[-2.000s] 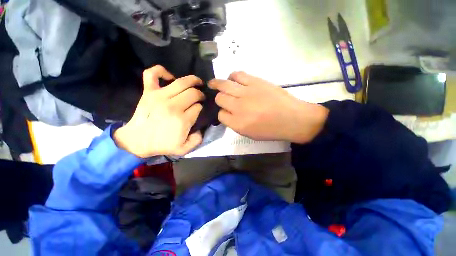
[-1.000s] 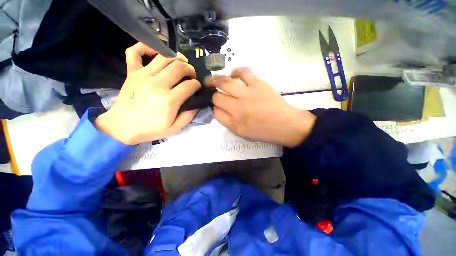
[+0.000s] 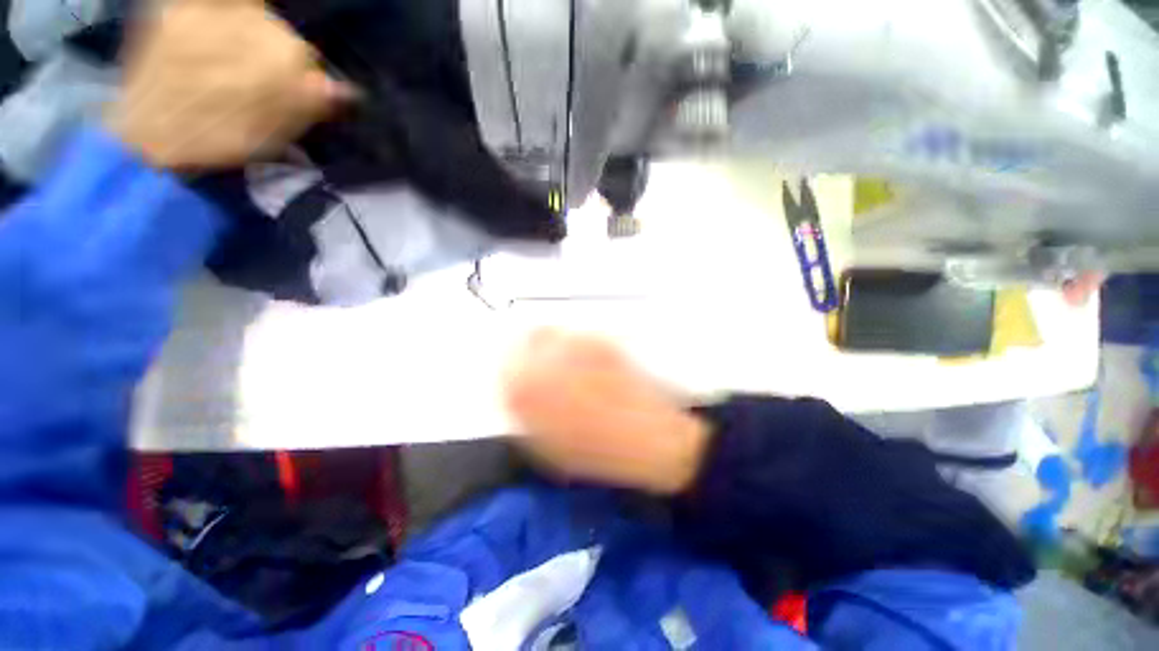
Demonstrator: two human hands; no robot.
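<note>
The black cloth of the garment piece (image 3: 407,115) stretches from the upper left to the needle area (image 3: 559,197) of the sewing machine (image 3: 877,108). Its light grey panels (image 3: 369,235) lie lower left of the needle. My left hand (image 3: 223,89), blurred, is at the upper left, closed on the black cloth. My right hand (image 3: 597,407), blurred, is at the table's front edge, away from the cloth; its fingers are too blurred to read.
Thread snips (image 3: 810,246) lie right of the needle, beside a phone (image 3: 918,312) on a yellowish pad. A red basket (image 3: 392,490) with dark cloth is below the white table's front edge (image 3: 356,420). A small part of a hand (image 3: 1082,287) shows at the far right.
My left hand has moved from beside the needle to the upper left with the cloth. My right hand has left the cloth and come back towards me. The view takes in more of the machine.
</note>
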